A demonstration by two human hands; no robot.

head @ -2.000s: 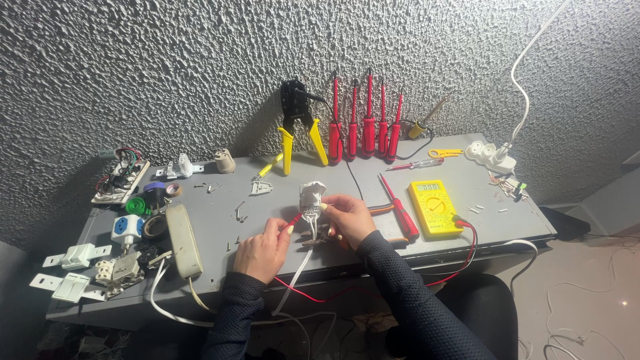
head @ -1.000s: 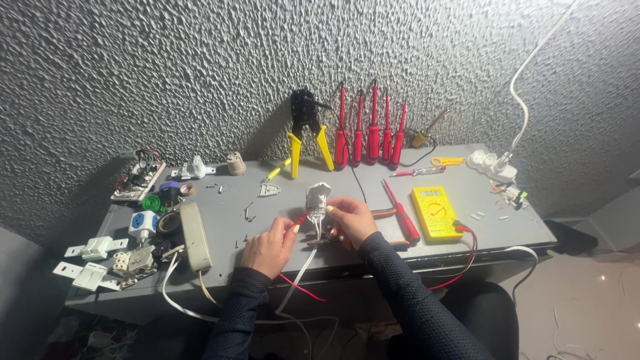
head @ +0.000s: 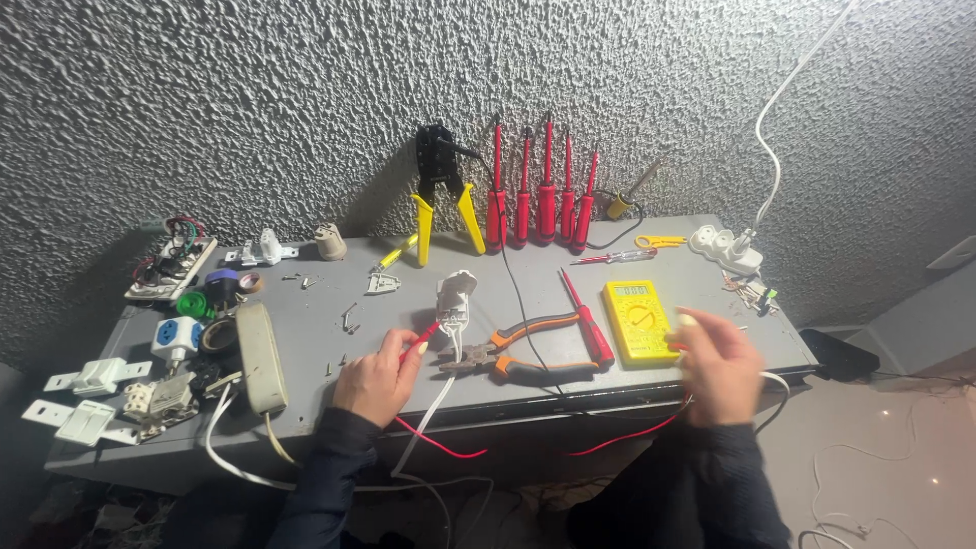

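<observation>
My left hand [head: 381, 374] pinches a red test probe [head: 421, 341], its tip at the wired base of an opened white electrical fitting [head: 456, 299]. White wires run down from that fitting over the jaws of combination pliers [head: 537, 347] with orange and grey handles. At the right, my right hand [head: 713, 366] is blurred beside the lower right corner of a yellow digital multimeter [head: 639, 323], near its red lead; whether its fingers hold anything is unclear. A red screwdriver [head: 591, 324] lies between the pliers and the multimeter.
Yellow-handled crimping pliers [head: 446, 198] and several red insulated screwdrivers [head: 545, 206] lean on the textured wall. Plugs, tape rolls and a beige power strip [head: 261, 358] crowd the left. A white multi-socket [head: 724, 250] lies back right. Cables hang past the grey bench's front edge [head: 488, 408].
My right hand has left the white fitting and moved right, to the multimeter. The pliers that it partly covered now show fully. My left hand stays at the fitting with the red probe.
</observation>
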